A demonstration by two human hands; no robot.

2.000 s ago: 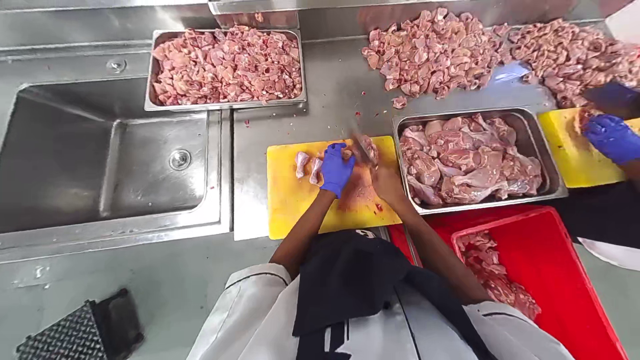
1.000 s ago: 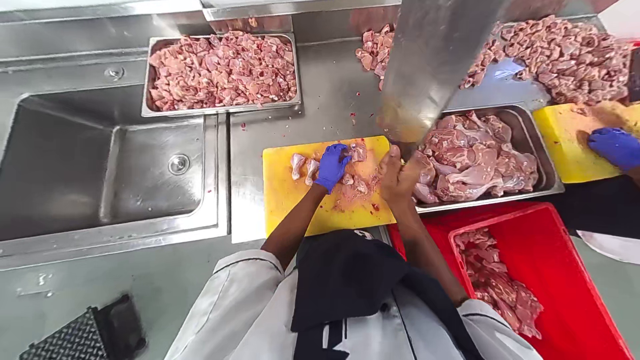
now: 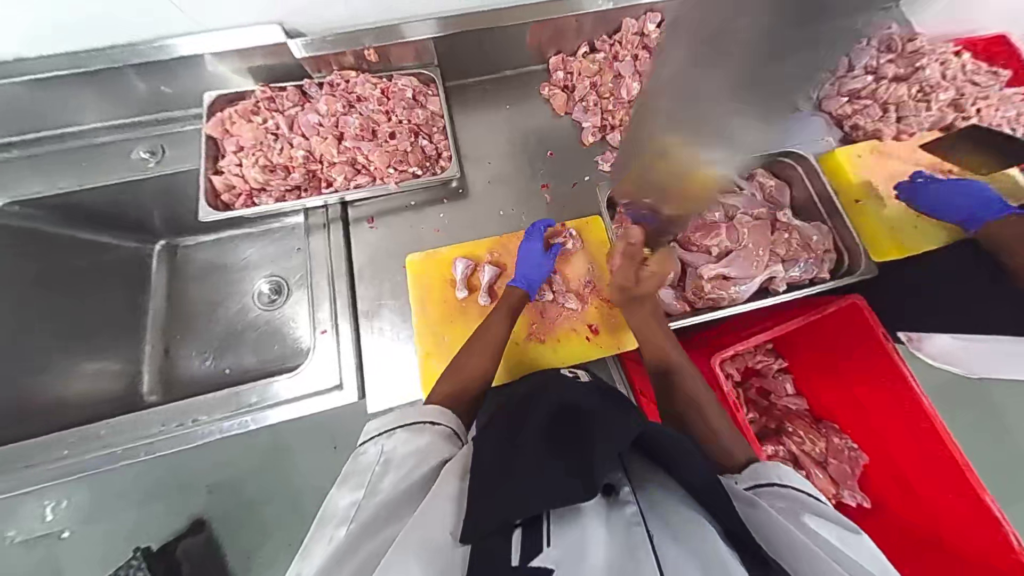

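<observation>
My left hand [image 3: 536, 258], in a blue glove, holds a piece of raw chicken [image 3: 566, 238] on the yellow cutting board [image 3: 448, 344]. Two chicken drumsticks [image 3: 475, 280] lie to its left, and cut pieces [image 3: 562, 294] lie just below it. My bare right hand [image 3: 640, 268] is closed around the handle of a cleaver [image 3: 696, 104], whose broad blade is raised and blurred. The blade hides part of the counter and of the steel tray [image 3: 852, 260] of chicken legs beside the board.
A steel tray [image 3: 328, 196] of cut chicken stands behind the sink [image 3: 232, 320]. Meat piles [image 3: 600, 80] lie at the back. A red crate [image 3: 904, 448] holds more meat. At right, a co-worker's gloved hand [image 3: 952, 200] rests over another yellow board [image 3: 860, 176] with a dark blade [image 3: 976, 149].
The cleaver was low over the board two seconds ago and has been lifted, its blade now blurred. My left hand stays on the board.
</observation>
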